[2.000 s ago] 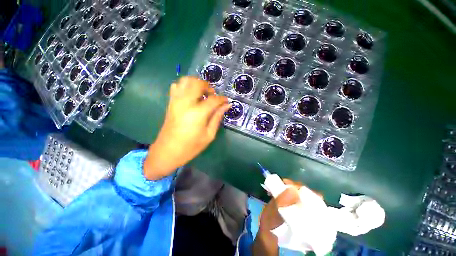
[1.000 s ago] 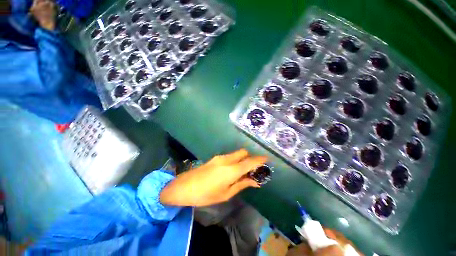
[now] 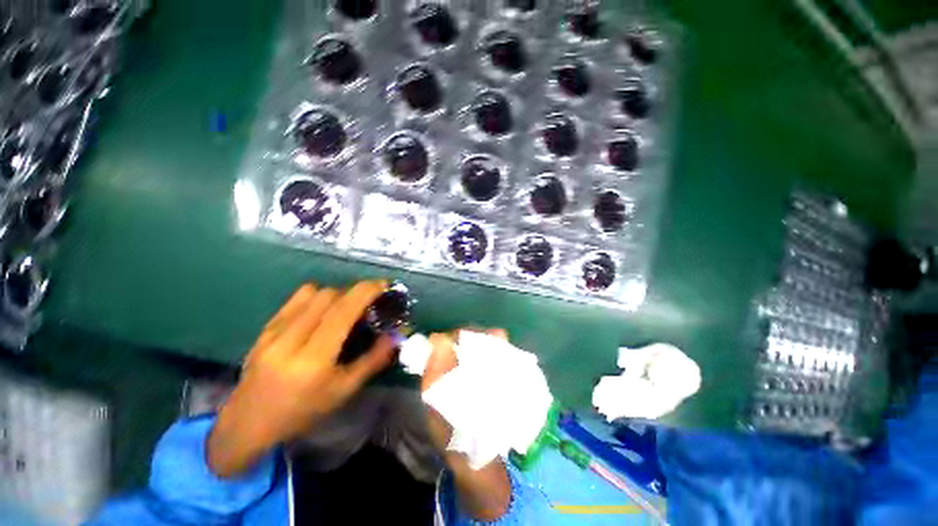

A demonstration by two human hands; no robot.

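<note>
My left hand [image 3: 309,354] holds a dark glossy lens assembly [image 3: 390,307] between its fingertips, just off the near edge of the clear lens tray [image 3: 442,221]. My right hand [image 3: 447,380] is shut on the air gun [image 3: 537,437], whose green body shows behind a white wipe [image 3: 494,396]. Its pale tip is close to the lens assembly; I cannot tell if they touch. The tray holds dark lens assemblies in a grid; one pocket [image 3: 391,226] in its nearest row is empty.
More clear lens trays [image 3: 51,154] lie at the left edge. A crumpled white wipe [image 3: 648,382] lies right of my hands. A small-parts tray [image 3: 807,329] and a blue sleeve [image 3: 766,478] are at the right. A white parts tray [image 3: 51,442] is lower left. A small blue piece [image 3: 219,122] lies on the bench.
My left hand has taken a lens assembly out of the nearest row and brought it to the air gun tip. My right hand has come beside it. The camera view has shifted too.
</note>
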